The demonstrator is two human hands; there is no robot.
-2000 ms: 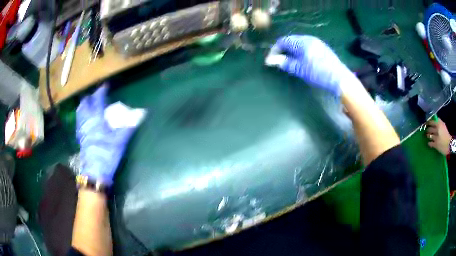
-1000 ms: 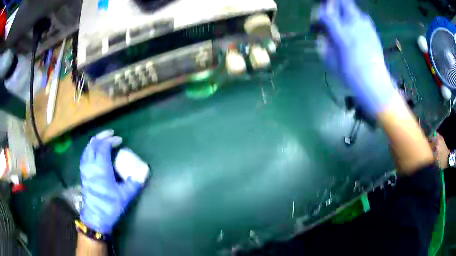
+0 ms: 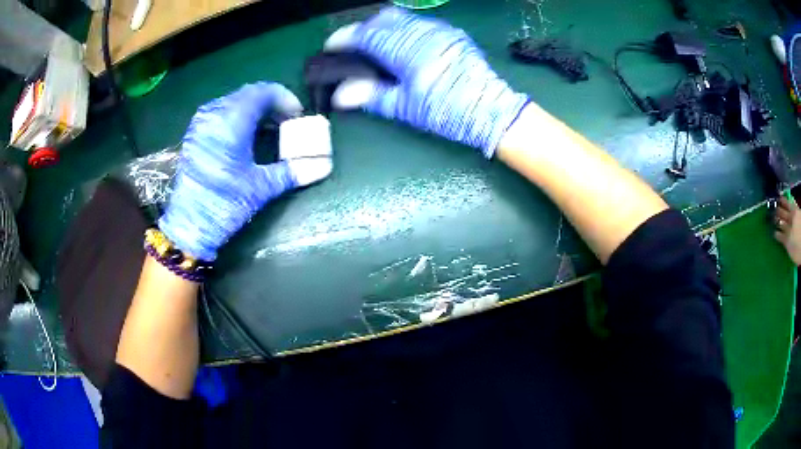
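Note:
My left hand (image 3: 230, 167), in a blue-white striped knit glove with pale fingertips, holds a white rounded block (image 3: 306, 138) between thumb and fingers above the bench. My right hand (image 3: 430, 79), in the same kind of glove, holds a black power adapter (image 3: 344, 74) by its sides, just above and beside the white block. Whether the adapter touches the block cannot be told. The adapter's right part is hidden by my right fingers.
The dark green bench top (image 3: 369, 228) is scratched. Several black adapters and cables (image 3: 703, 92) lie at the right, a bundled black cord (image 3: 549, 57) nearer the middle. A small carton (image 3: 54, 96) stands at the left, a dark cloth (image 3: 105, 263) below it. Another person's hand (image 3: 787, 224) shows far right.
My right hand has come back from the upper right with a black adapter. My left hand has moved up and right with the white block. The view has shifted; the instrument is out of view.

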